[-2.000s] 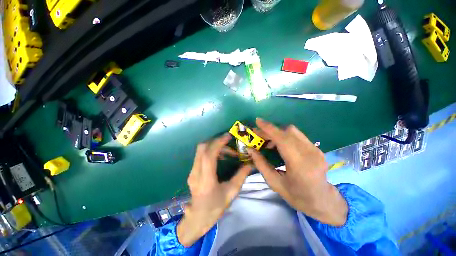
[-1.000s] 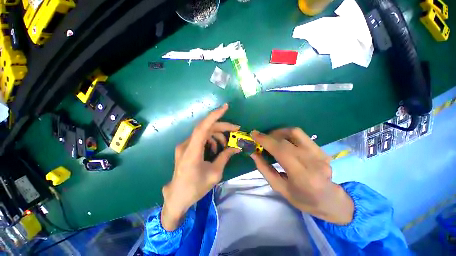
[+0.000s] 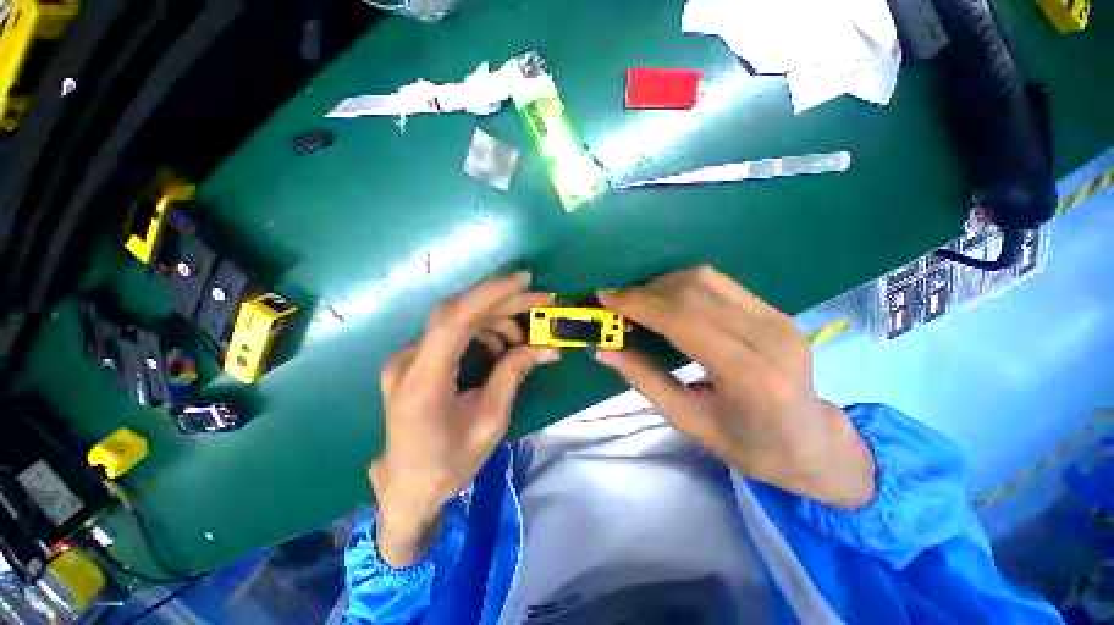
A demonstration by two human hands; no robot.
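Note:
A small yellow front housing with a dark rectangular window and small holes is held level over the green bench, in front of my body. My left hand is bare and grips its left end between thumb and fingers. My right hand is bare and pinches its right end. The window looks dark; whether a display sits behind it cannot be told. The underside of the housing is hidden.
Beyond my hands lie tweezers, a green bar, a white-wrapped knife, a clear film square and a red block. White tissue and a black screwdriver are right. Black modules are left.
The yellow housing has turned from slanted to level, its windowed face now showing, and both hands grip its ends. The bench items have shifted up and left in the view.

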